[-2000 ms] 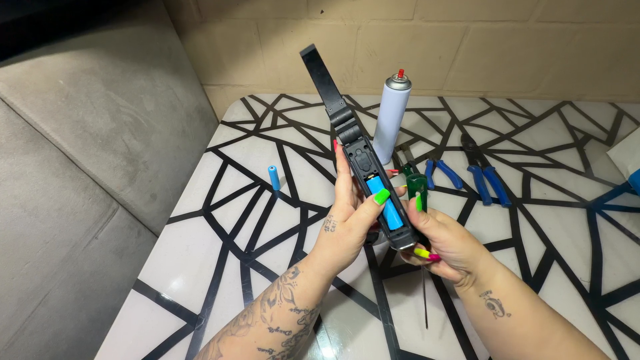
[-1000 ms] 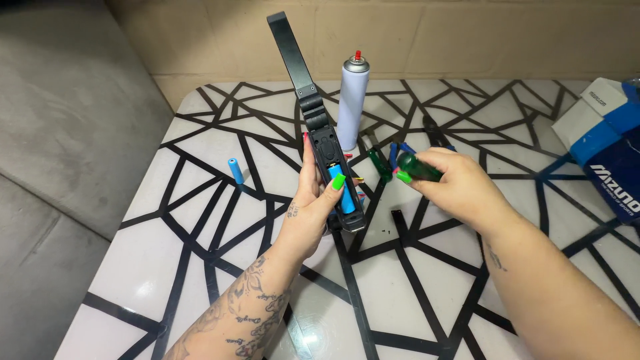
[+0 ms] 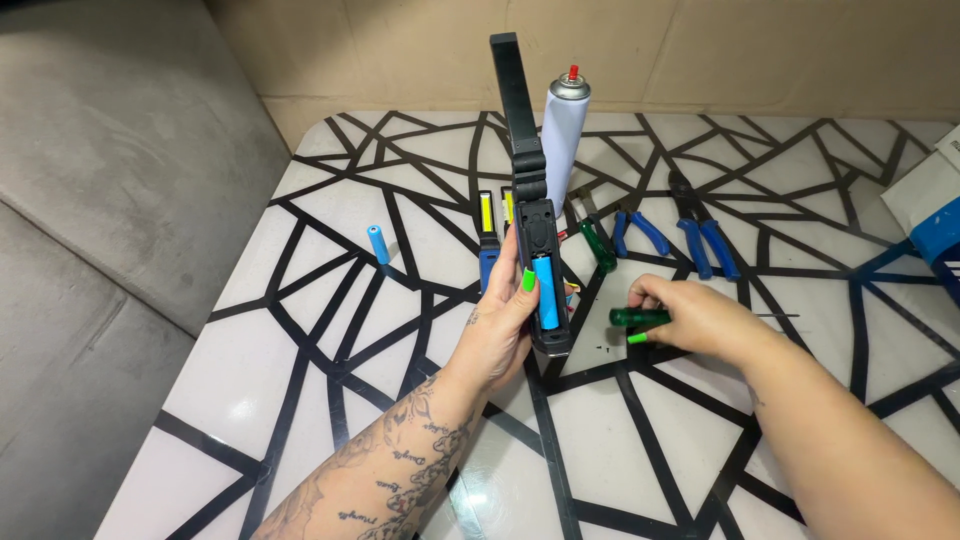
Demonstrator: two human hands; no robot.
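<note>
My left hand (image 3: 504,315) holds a black folding work light (image 3: 534,217) upright over the table, its battery compartment facing me. A blue cylindrical battery (image 3: 549,294) lies in that compartment, with my left thumb at its edge. My right hand (image 3: 679,315) grips the green handle of a screwdriver (image 3: 628,317), whose thin shaft points right, beyond the wrist. Another blue battery (image 3: 379,245) stands upright on the table to the left. Tiny dark screws (image 3: 603,349) lie between the hands.
Behind the hands are a spray can (image 3: 565,142) with a red nozzle, a green-handled tool (image 3: 598,244), blue-handled pliers (image 3: 640,231) and longer blue-handled pliers (image 3: 705,240). A blue and black device (image 3: 488,259) lies behind my left hand. At right is a box (image 3: 926,191); beige wall behind.
My right hand has left the work light's lower end, taken hold of the green-handled screwdriver and moved to the right of the light. My left hand still holds the light.
</note>
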